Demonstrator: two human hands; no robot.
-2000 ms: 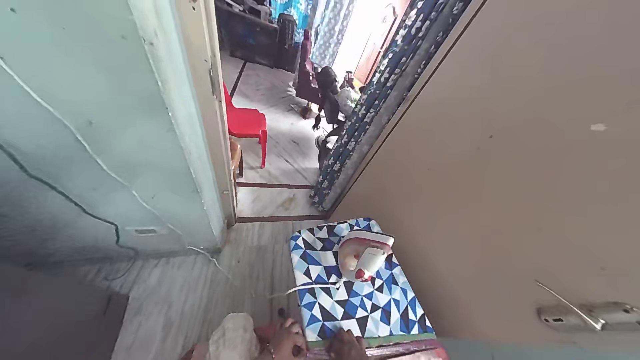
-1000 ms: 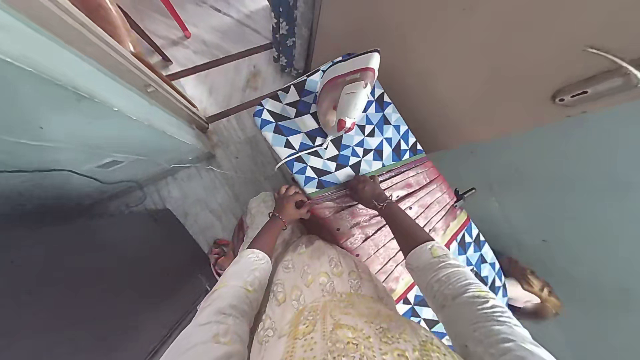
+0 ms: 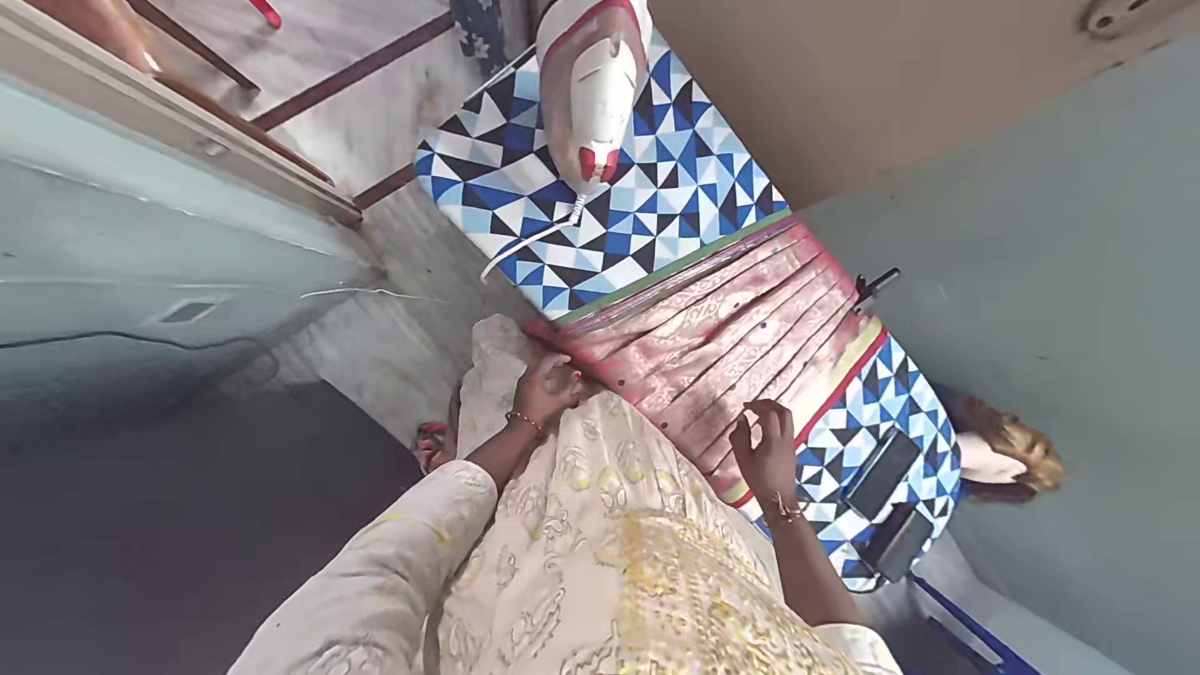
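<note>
A pink pleated cloth (image 3: 722, 328) with a green edge and a red-and-yellow border lies across an ironing board with a blue, black and white triangle cover (image 3: 684, 169). A white and red electric iron (image 3: 600, 94) rests on the board's upper end, its white cord running left. My left hand (image 3: 551, 386) is at the cloth's lower left edge, fingers curled; whether it pinches the cloth cannot be told. My right hand (image 3: 767, 445) is over the cloth near the red-and-yellow border, fingers bent and apart, holding nothing visible.
Two dark flat objects (image 3: 883, 473) lie on the board's lower right end. A black clip or handle (image 3: 877, 289) sticks out at the board's right edge. A door frame (image 3: 187, 131) stands at left, a dark surface (image 3: 216, 525) below it. A brown object (image 3: 1017, 455) is beyond the board.
My right hand has moved from the cloth's green-edged upper side down to near its red-and-yellow border. The view has tilted down, showing more of the board's lower end.
</note>
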